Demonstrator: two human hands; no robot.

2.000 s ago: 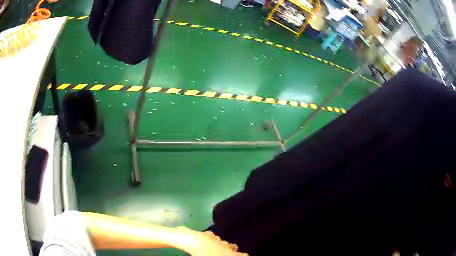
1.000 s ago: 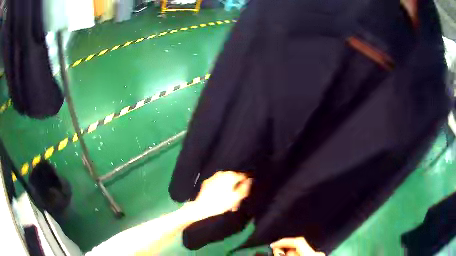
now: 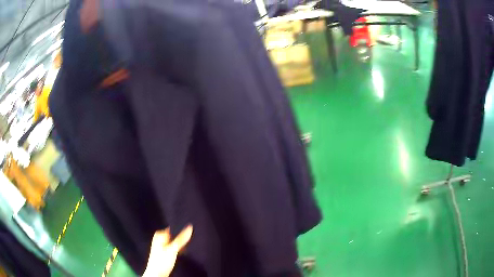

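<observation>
A long dark navy-black coat [image 3: 238, 135] hangs large in the left and middle of the view, blurred by motion. Its front is partly open, with a short orange-brown bar [image 3: 115, 78] showing inside near the top. My left hand [image 3: 165, 251] is at the bottom edge in front of the lower coat, its thumb and a finger spread apart. I see nothing held in it; its lower part is cut off. My right hand is not in view.
More dark coats [image 3: 460, 81] hang at the right above a grey rack foot [image 3: 447, 184] on castors. A white table [image 3: 379, 7], a red stool-like object [image 3: 360, 33] and cardboard boxes [image 3: 292, 62] stand at the back. Dark cloth [image 3: 19, 251] shows lower left.
The view has swung to the right. The coat now fills the left and middle. My left hand no longer reaches to the coat's lower edge, and my right hand has left the view.
</observation>
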